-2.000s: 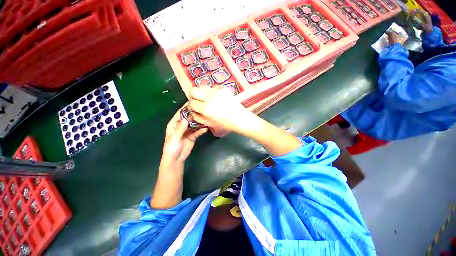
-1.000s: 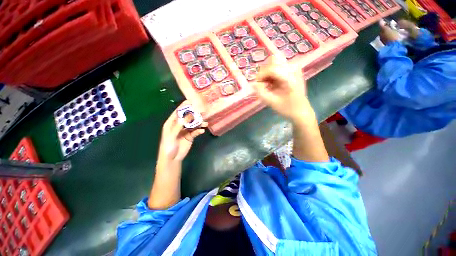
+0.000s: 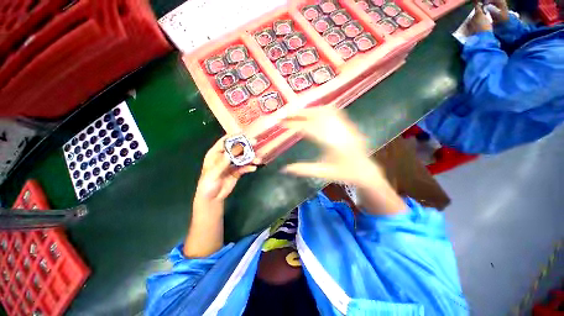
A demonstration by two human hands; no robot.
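My left hand (image 3: 219, 168) holds a squarish silver-and-dark housing (image 3: 239, 150) by its edges, its round central hole facing up. My right hand (image 3: 331, 148) is blurred, with fingers spread and nothing visible in it, to the right of the housing and over the front edge of the parts tray. The pale red four-section parts tray (image 3: 272, 69) lies stacked beyond my hands, with housings in its bays. The near end of its left bay shows a bare spot. A white adhesive dot sheet (image 3: 106, 149) with rows of dark circles lies on the green bench at left.
Deep red stacked trays (image 3: 74, 55) stand back left. A small-pocket red tray (image 3: 52, 265) and a metal bar (image 3: 43, 216) are at lower left. A white board (image 3: 207, 21) lies behind the tray. Another person's blue sleeves (image 3: 495, 74) are at right, and a brown carton (image 3: 411, 176) is below the bench edge.
My right hand has left the housing, passed over the tray and come back toward my left hand, fingers spread. My left hand has turned the housing hole-up. The view has shifted slightly.
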